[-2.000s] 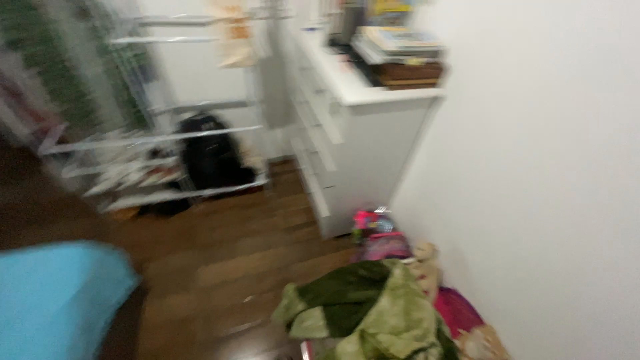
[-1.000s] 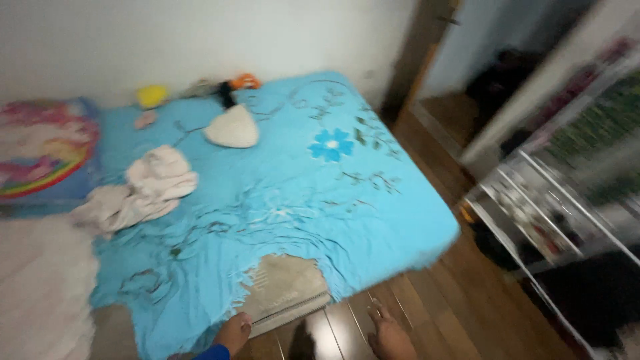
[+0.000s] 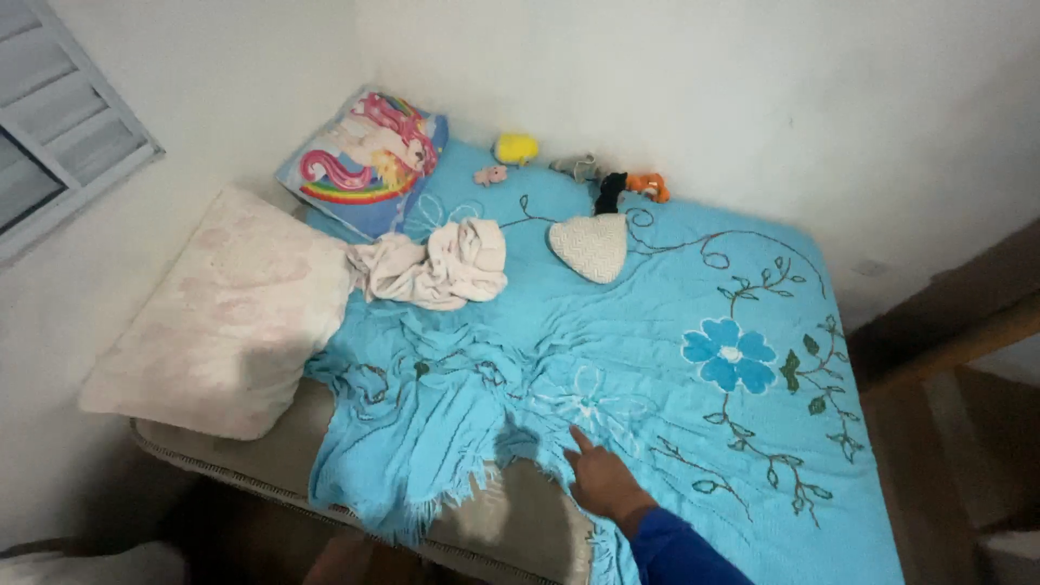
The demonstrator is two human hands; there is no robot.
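My right hand (image 3: 601,479), in a blue sleeve, reaches over the near edge of the bed with its index finger extended and the other fingers partly curled. It holds nothing visible; whether it touches the rumpled turquoise bedspread (image 3: 650,357) below is unclear. The fringed edge is bunched up, baring part of the mattress (image 3: 504,520). A blurred skin-toned shape at the bottom edge may be my left hand or a leg. Beyond my right hand lie a cream heart-shaped cushion (image 3: 591,248) and a crumpled pale cloth (image 3: 455,264).
A large pale pillow (image 3: 236,317) and a unicorn-print pillow (image 3: 374,158) lie at the left. Along the wall are a yellow soft toy (image 3: 516,149), a small pink toy (image 3: 490,175), a black plush (image 3: 611,193) and an orange plush (image 3: 648,186). A louvred window (image 3: 65,106) is upper left.
The view has swung from the dresser and floor to the bed. My right hand now shows over the bedspread's near side; one second ago, hands were low by the bed's near edge.
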